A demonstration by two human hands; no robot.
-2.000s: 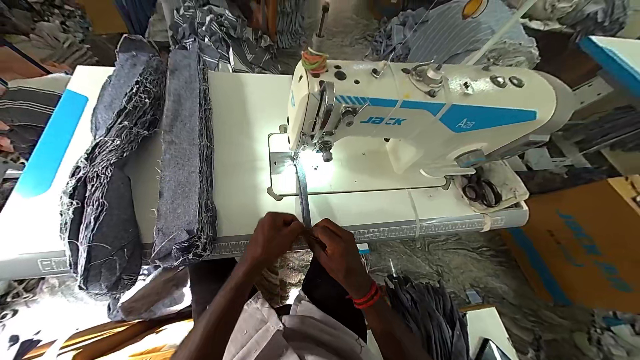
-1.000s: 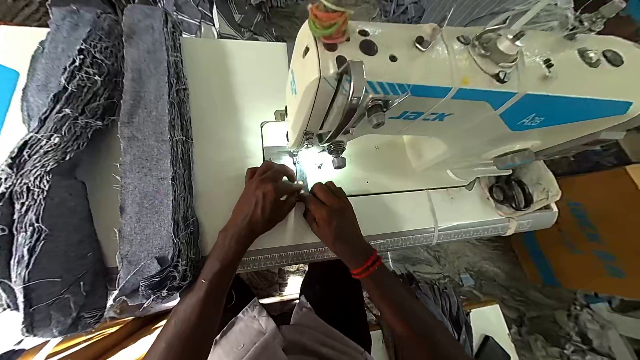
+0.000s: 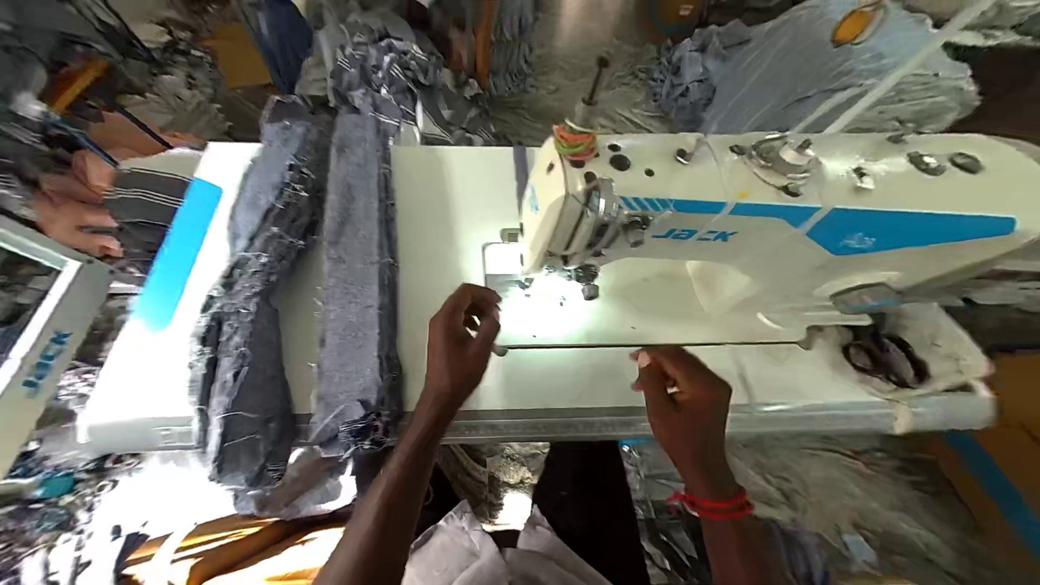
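Note:
A white and blue Jack sewing machine (image 3: 772, 219) stands on the white table, its lamp lighting the needle area. My left hand (image 3: 463, 341) is just left of that area, finger and thumb tips curled close together. Nothing plainly shows between them; a thin thread cannot be ruled out. At the table's front part, my right hand (image 3: 686, 398) has its thumb against curled fingers and no cloth in it. A narrow dark fabric strip (image 3: 521, 171) lies behind the machine head. The needle tip is lost in glare.
Two long stacks of frayed grey denim pieces, one (image 3: 268, 309) further left and one (image 3: 353, 276) nearer, lie across the table and hang over its front edge. Black-handled scissors (image 3: 886, 357) sit in a white tray (image 3: 959, 357) at the right. Cloth heaps (image 3: 756, 73) lie behind the machine.
Both hands were together at a narrow strip below the needle; they are now apart, my right hand further right. The strip no longer shows in front of the needle. The view has moved back.

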